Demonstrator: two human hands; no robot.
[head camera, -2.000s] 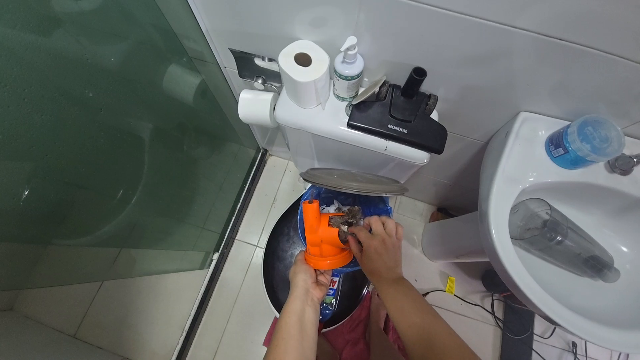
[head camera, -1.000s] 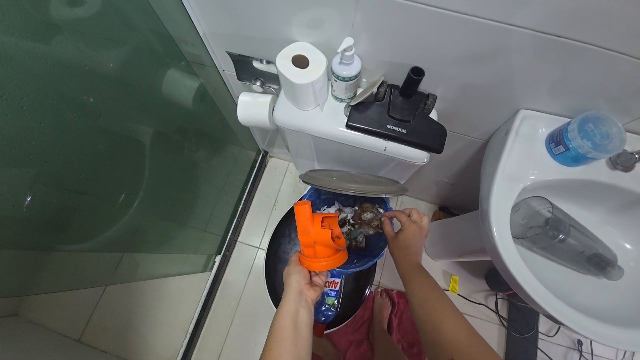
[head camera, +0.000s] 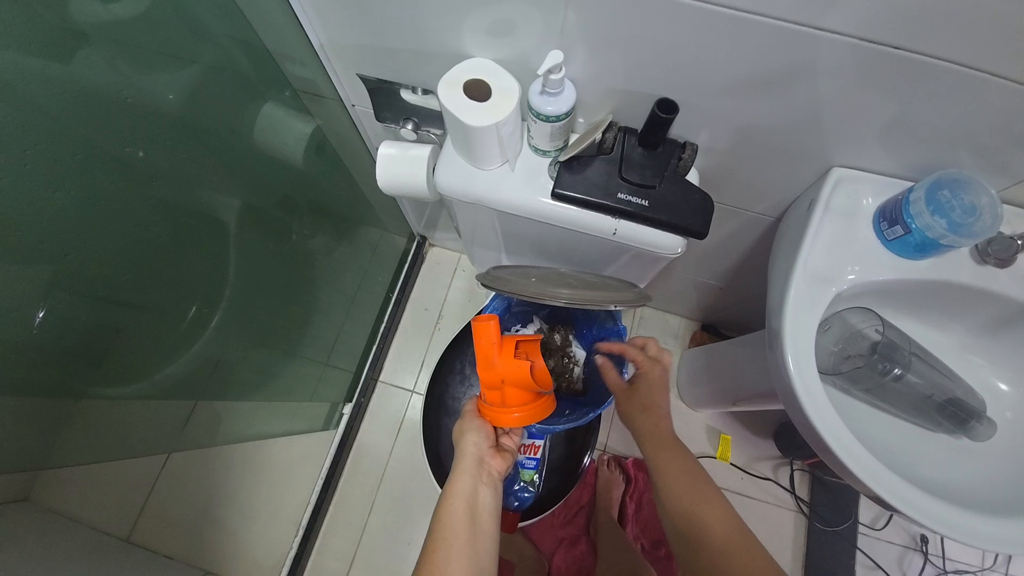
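Observation:
My left hand (head camera: 486, 444) grips an orange plastic vacuum cleaner part (head camera: 512, 384) by its round base, its narrow tube pointing up. Just right of that part, clumped grey-brown dust and hair (head camera: 564, 352) lie with white paper in a bin lined with a blue bag (head camera: 588, 412). The bin's grey lid (head camera: 564, 286) stands raised behind. Over the bag's right edge is my right hand (head camera: 638, 376), thumb and forefinger slightly apart, with nothing plainly held. Below the bin, a blue Ajax bottle (head camera: 526, 472) lies in a large dark round basin (head camera: 452, 400).
On the toilet tank (head camera: 496, 192) are a paper roll (head camera: 480, 112), a pump bottle (head camera: 550, 108) and a black Mondial vacuum floor head (head camera: 636, 184). The sink (head camera: 808, 320) at right holds a clear plastic vacuum container (head camera: 896, 372). Cables (head camera: 768, 476) cross the floor; a glass panel (head camera: 176, 216) stands left.
Two seconds ago my right hand was at the orange part with grey debris at its fingers. It has since moved right, away from the part. My left hand keeps hold of the part.

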